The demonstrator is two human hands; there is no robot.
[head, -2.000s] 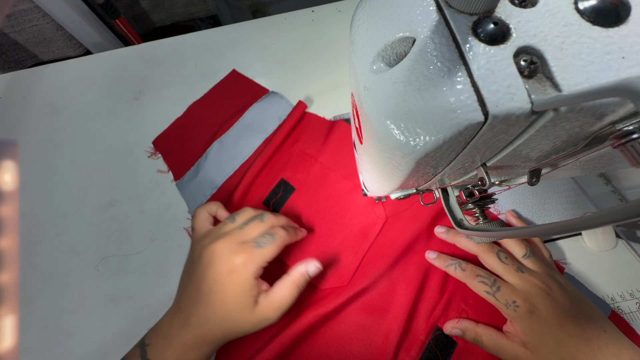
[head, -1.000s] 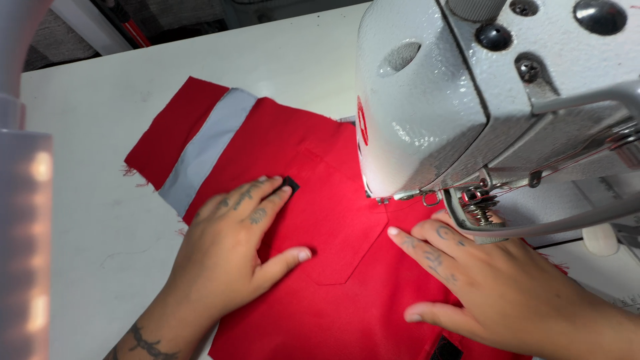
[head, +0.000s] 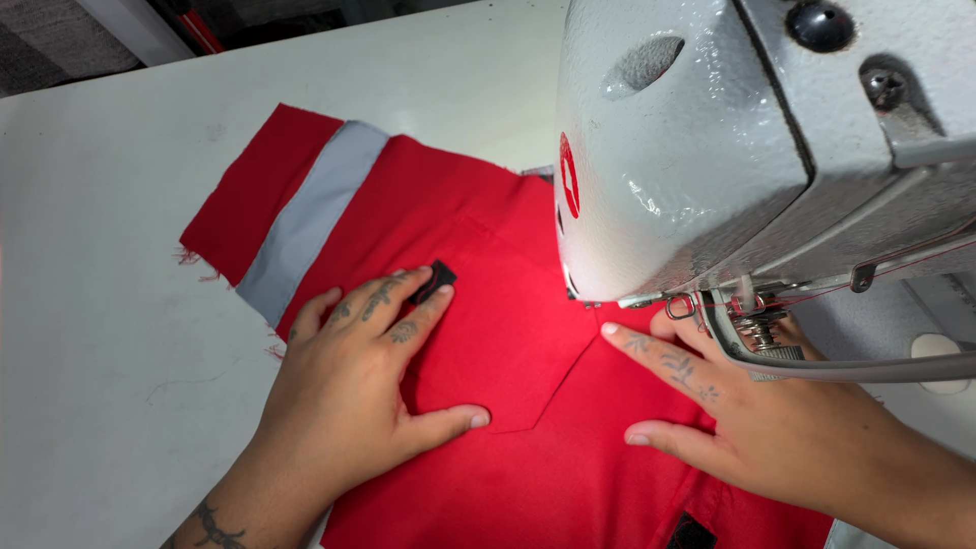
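A red fabric piece (head: 488, 488) with a grey strip (head: 316, 217) near its far left end lies flat under the head of a sewing machine (head: 679, 152). Stitched-looking edges outline a pointed red pocket (head: 496, 343) on it. My left hand (head: 358, 374) rests spread on the cloth, its fingertips at a small black patch (head: 433, 282) and its thumb on the pocket. My right hand (head: 732, 412) lies with fingers apart on the cloth, the index fingertip beside the pocket's corner, close to the machine; some fingers are partly behind the thread guard. The needle area is mostly hidden.
The white tabletop (head: 99, 305) extends left of and behind the cloth. A second black patch (head: 692, 532) is at the near edge of view. Red thread runs along the machine's tension spring (head: 759, 329). Grey fabric (head: 53, 38) shows beyond the table at top left.
Between two seconds and one second ago the cloth turned and shifted, with its grey-striped end moving left; both hands moved with it. The pocket's lower corner lies more openly in view now.
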